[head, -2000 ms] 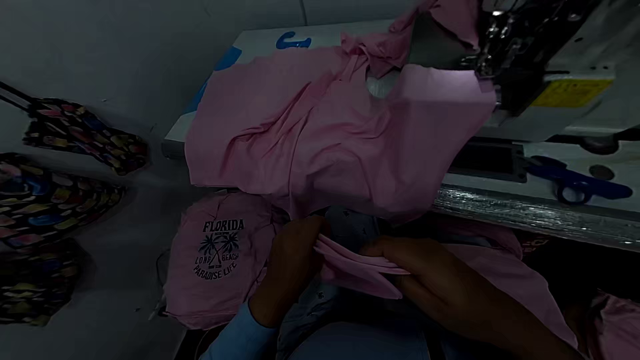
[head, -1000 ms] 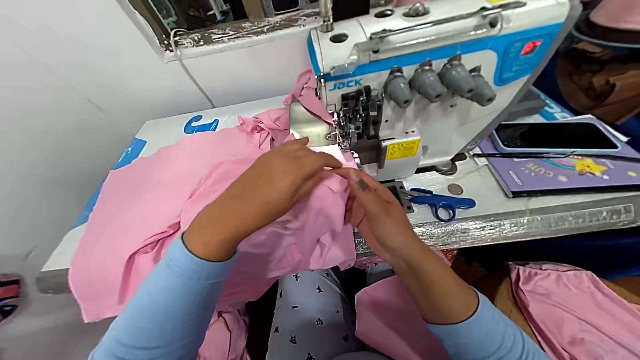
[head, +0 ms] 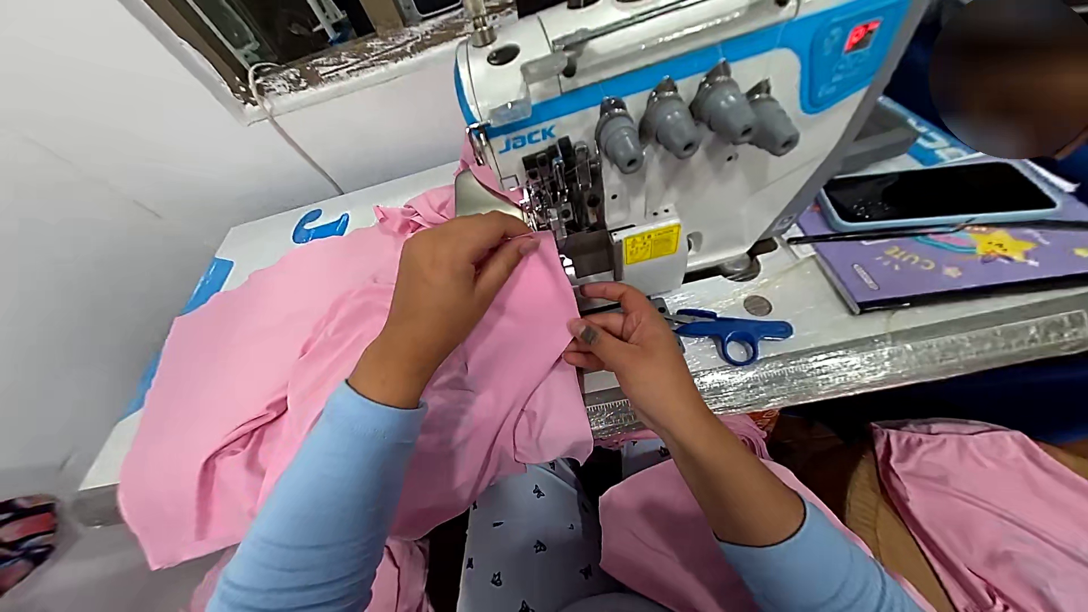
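Note:
Pink knit fabric [head: 340, 340] lies over the left of the machine table and hangs past its front edge. My left hand [head: 463, 285] pinches the fabric's upper edge between thumb and fingers, close to the presser foot area of a Jack overlock sewing machine [head: 680, 153]. Lower on the same edge, just right of it, my right hand [head: 629, 348] grips the cloth between thumb and fingers, in front of the machine's lower cover. Blue-handled thread snips [head: 739, 333] lie beside my right hand, their blades partly hidden behind it.
A smartphone [head: 943, 194] and a dark, thin tool rest on a purple notebook [head: 960, 268] at the right. A coin [head: 756, 305] lies near the snips. More pink fabric [head: 977, 510] is at the lower right and on my lap. Another person is partly visible at upper right.
Two seconds ago both hands held a folded pink piece over my lap; now they are at the machine. Since one second ago my hands have moved apart along the fabric edge. The view has shifted.

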